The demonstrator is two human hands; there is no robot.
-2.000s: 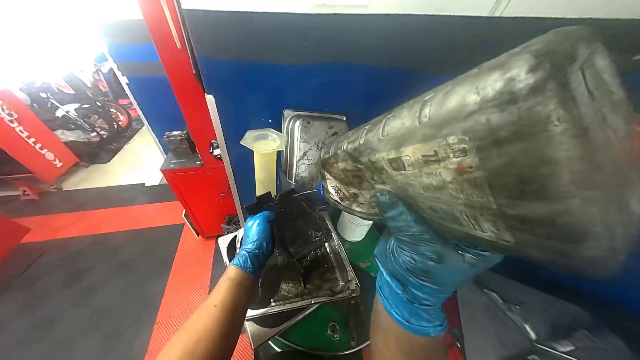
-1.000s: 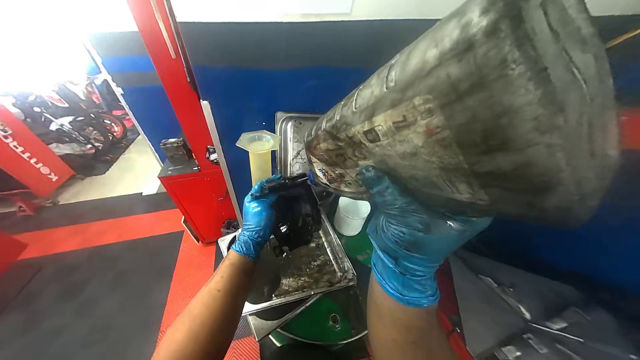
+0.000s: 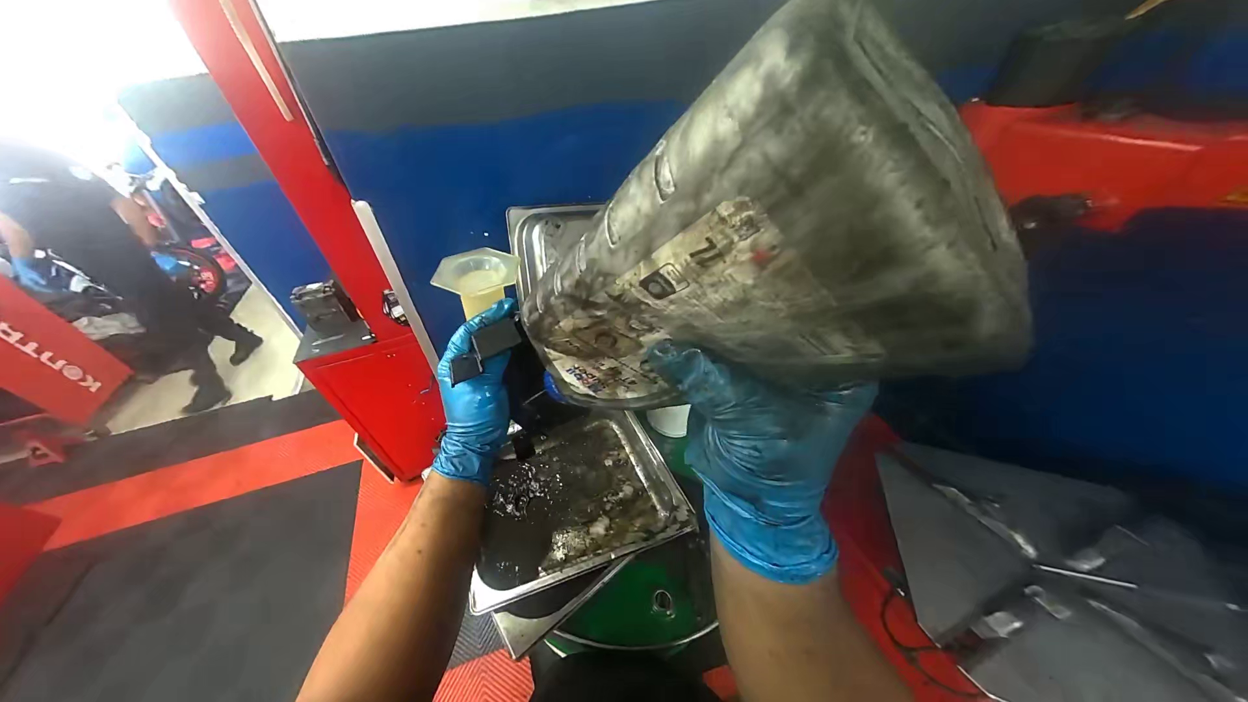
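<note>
My right hand (image 3: 770,448), in a blue glove, grips a large, grimy translucent plastic jug (image 3: 819,224) from below. The jug is tilted, its narrower end down to the left and its broad base up to the right; a worn label is on its side. My left hand (image 3: 478,390), also gloved in blue, holds a black part (image 3: 495,338), mostly hidden behind the fingers and the jug's lower end. Beneath both lies a metal tray (image 3: 585,487) with dark liquid and pale residue. Whether liquid leaves the jug cannot be told.
A hexagonal-rimmed plastic cylinder (image 3: 478,273) stands behind my left hand. Another metal tray (image 3: 531,244) leans at the blue wall. A green drum top (image 3: 634,600) lies under the tray. A red cabinet (image 3: 380,400) is at left; a person (image 3: 107,253) stands beyond the doorway.
The black part has turned in my left hand and now sits behind the jug's lower end. The jug's base is tipped higher. A person has come into sight in the doorway.
</note>
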